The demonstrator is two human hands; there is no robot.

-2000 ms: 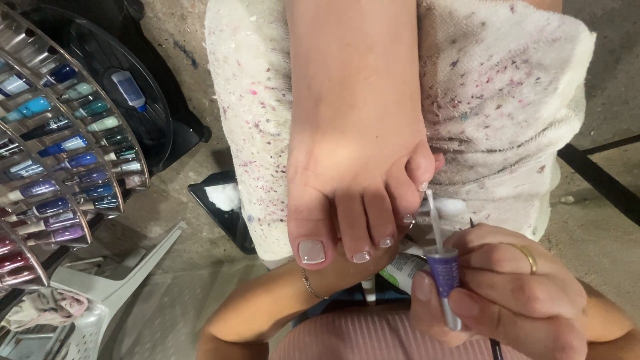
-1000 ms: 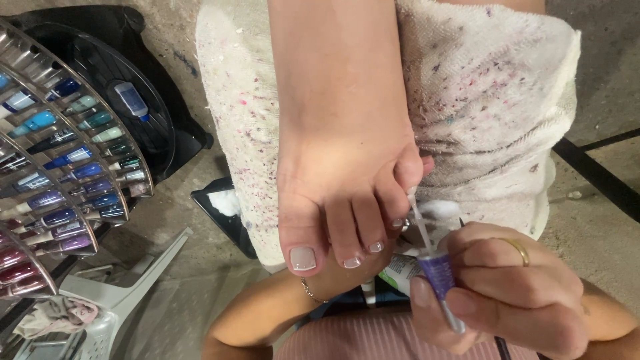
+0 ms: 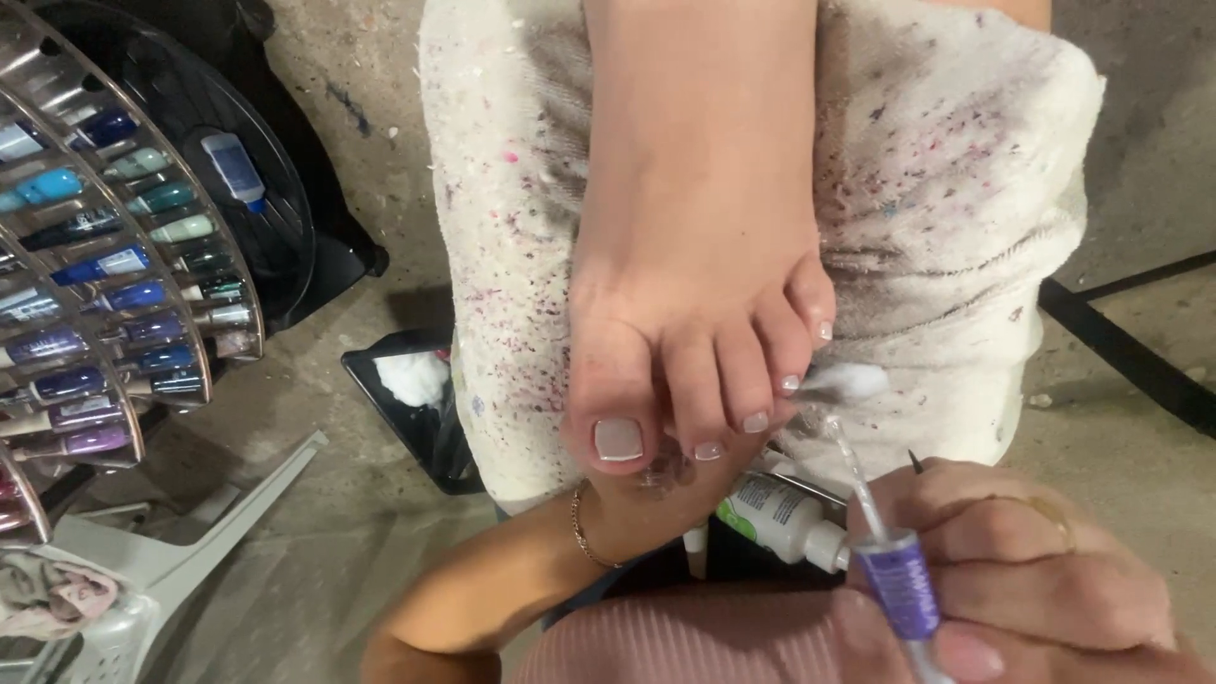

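A person's bare foot [image 3: 693, 237] rests on a stained white towel [image 3: 503, 285], its toenails painted pale with lighter tips. My left hand [image 3: 703, 484], a chain bracelet on its wrist, is under the toes and mostly hidden by them. Beside the smaller toes a white cotton tip [image 3: 855, 380] sticks out; what holds it is hidden. My right hand [image 3: 1016, 560], with a ring, grips a nail polish applicator [image 3: 898, 584] with a purple label. Its wet brush [image 3: 852, 465] points up, apart from the little toe. A thin dark tip [image 3: 915, 462] shows beyond the right hand's fingers.
A tiered rack of nail polish bottles [image 3: 114, 304] stands at left, near a black round tray [image 3: 275, 180] with a blue-and-clear bottle [image 3: 235, 171]. A black tray [image 3: 399, 427] holds white cotton. A white bottle [image 3: 774, 518] lies below the toes. A light plastic chair [image 3: 142, 570] is lower left.
The brush, which was at the little toe in the earlier frames, has come away from it toward me in my right hand. The little toenail shows uncovered.
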